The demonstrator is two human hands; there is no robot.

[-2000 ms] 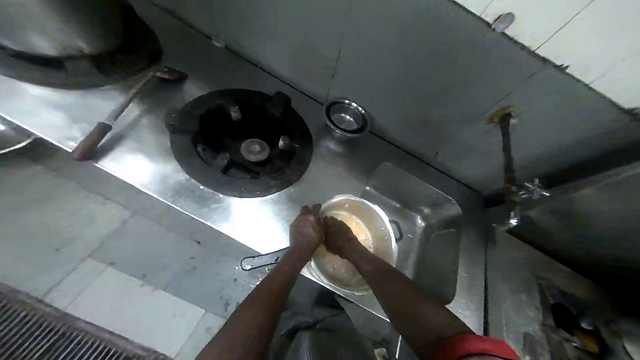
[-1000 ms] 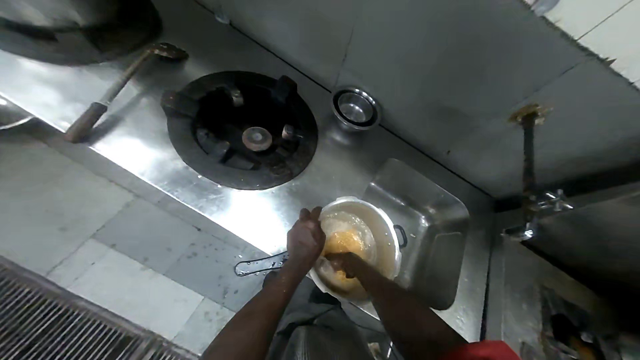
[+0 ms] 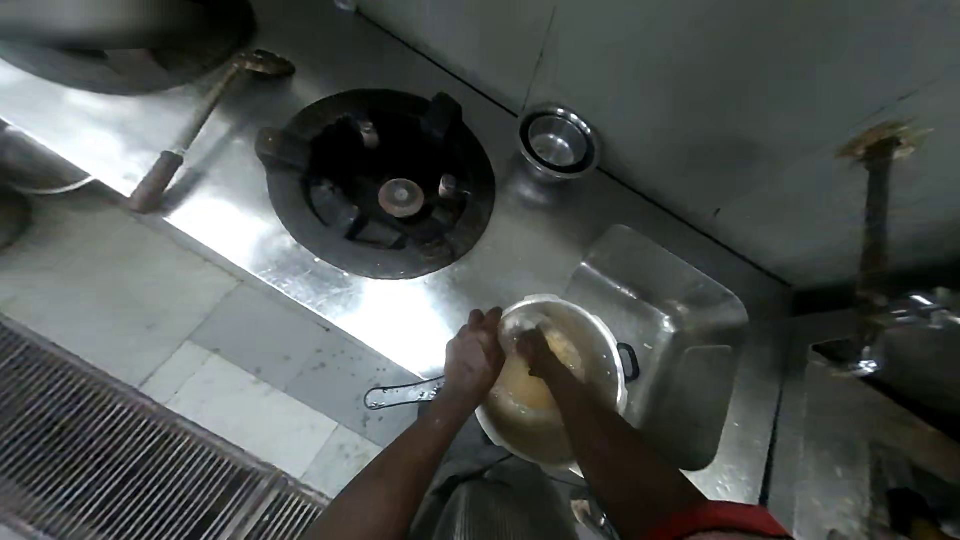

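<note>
A round metal pot [image 3: 607, 420] with a black side handle stands at the left edge of the sink, holding cloudy liquid and a yellowish-orange mass [image 3: 529, 382]. My left hand [image 3: 476, 356] is at the pot's left rim, its fingers close together; whether it grips the rim is unclear. My right hand [image 3: 536, 351] reaches inside the pot, fingers down at the yellowish mass near the left wall. What its fingertips hold is hidden. A looped metal handle [image 3: 403, 394] sticks out to the left beneath my left wrist.
A steel sink basin [image 3: 675, 360] lies right of the pot. Behind are a black gas burner [image 3: 382, 184] and nested steel bowls [image 3: 556, 142]. A ladle [image 3: 191, 127] rests on the counter by a large vessel at upper left. A tap [image 3: 874, 247] is at right.
My right hand has moved up inside the pot, toward its upper left wall. My left hand stays at the left rim. The view has shifted somewhat.
</note>
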